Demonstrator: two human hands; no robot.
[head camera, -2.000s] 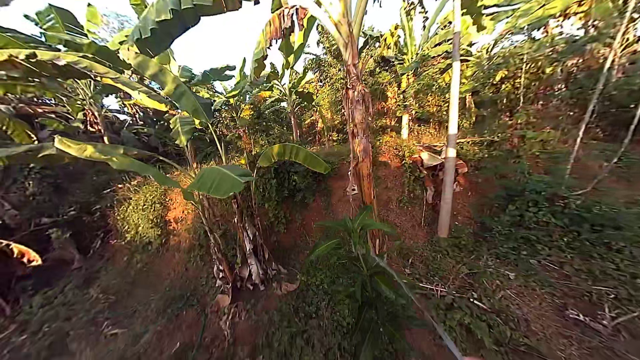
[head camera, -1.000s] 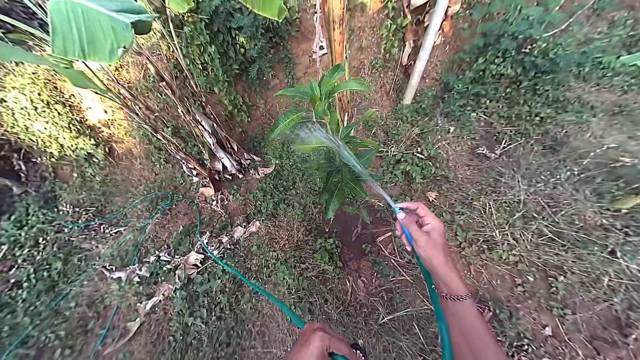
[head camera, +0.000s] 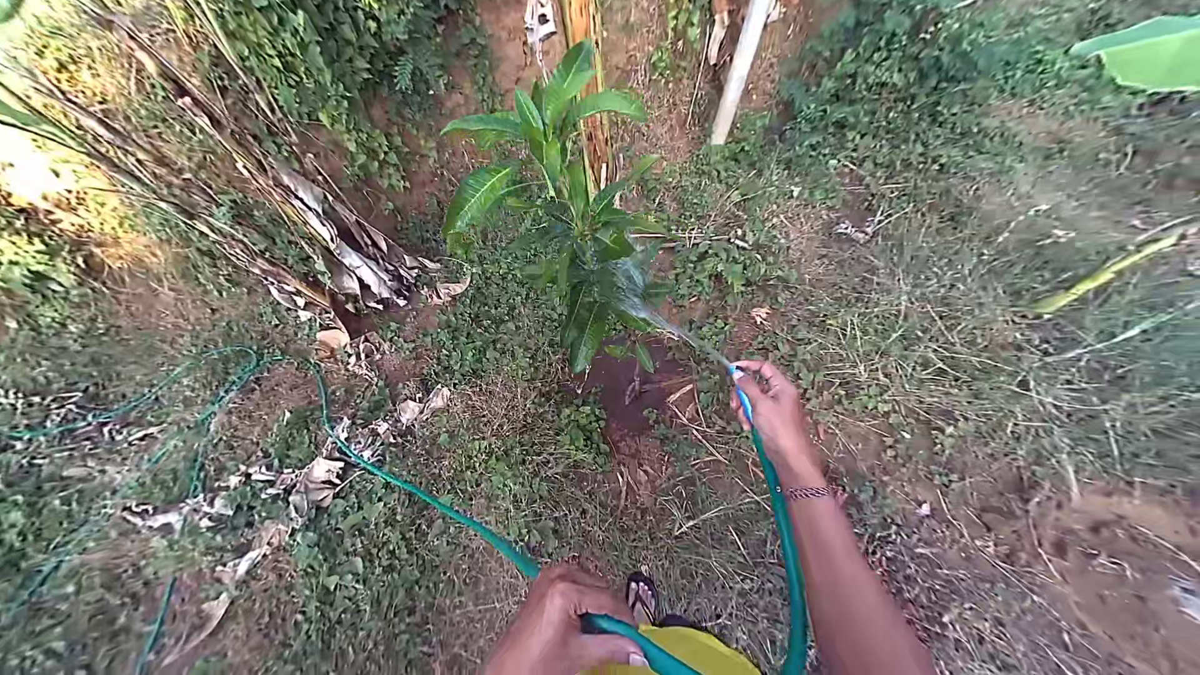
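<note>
My right hand (head camera: 773, 412) grips the blue end of a green garden hose (head camera: 783, 544), thumb at the tip, and water (head camera: 647, 305) sprays from it onto the lower leaves of a young leafy plant (head camera: 577, 206). Lower down, my left hand (head camera: 567, 623) is closed around another stretch of the same hose. From there the hose runs up and left over the ground in loose loops. Wet dark soil (head camera: 642, 384) lies at the base of the plant. A woven bracelet is on my right wrist.
Behind the plant rise a banana stem (head camera: 591, 103) and a pale pole (head camera: 741, 70). Dry banana stalks (head camera: 328, 234) lean at the left, with dead leaves (head camera: 314, 478) near the hose. A sandaled foot (head camera: 642, 595) shows below. Bare soil (head camera: 1116, 562) is at the lower right.
The view has tilted down from the banana plants. Both hands have come into view, holding the hose. The spray has shifted from the plant's upper leaves to its lower ones since one second ago.
</note>
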